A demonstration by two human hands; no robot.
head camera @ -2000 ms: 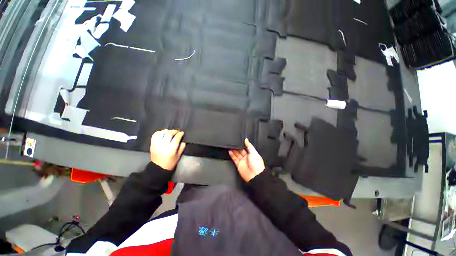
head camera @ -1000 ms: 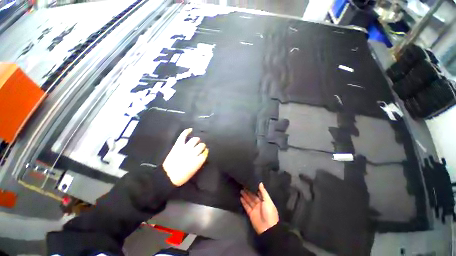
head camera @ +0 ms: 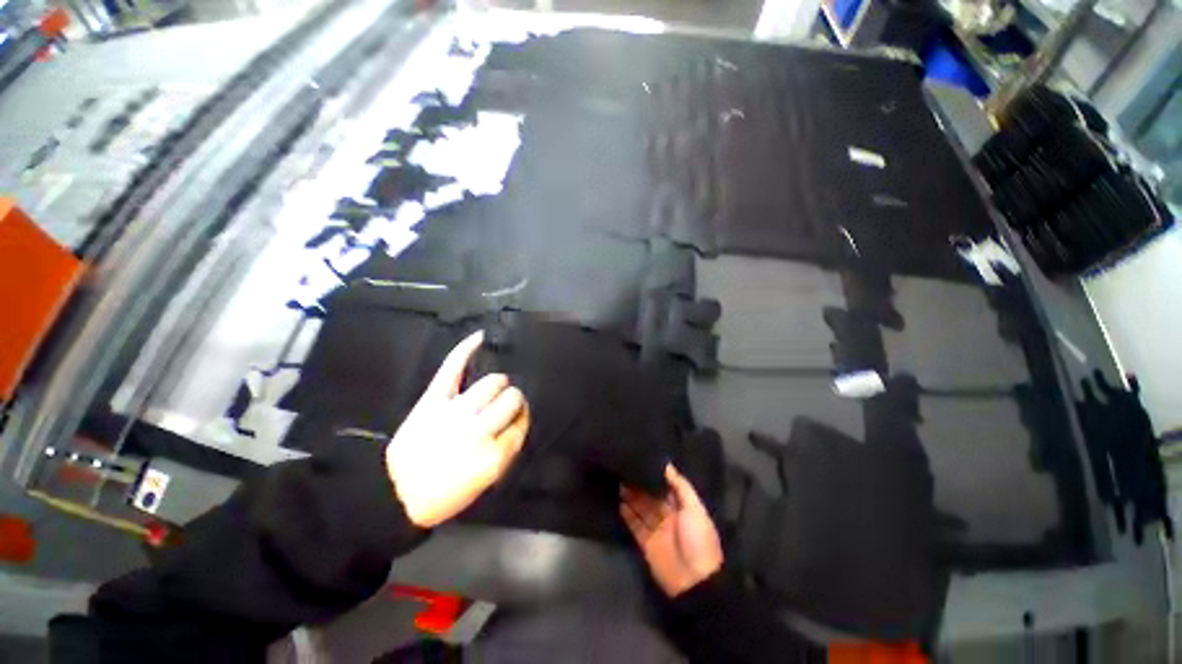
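A black cut piece [head camera: 590,396] lies between my hands at the near edge of the table, its right near corner raised. My right hand [head camera: 674,529] is at that corner, with the thumb at the edge and the fingers partly under it. My left hand [head camera: 460,435] is palm down at the left side of the piece, index finger extended; whether its fingers grip the piece is hidden. A wide black sheet [head camera: 778,143] with faint cut lines spreads beyond. A loose black piece [head camera: 849,525] lies to the right of my right hand.
Grey emptied areas [head camera: 966,467] framed by black waste strips are at the right. White scraps [head camera: 473,149] line the left side. A small white label [head camera: 858,383] lies on the waste. Bundled black pieces [head camera: 1069,175] stand at the far right. An orange machine part [head camera: 33,298] is at the left.
My hands have moved from the near edge further over the table, the left one more. The piece between them has shifted, and a gap line now shows along its far edge. The head view has tilted up.
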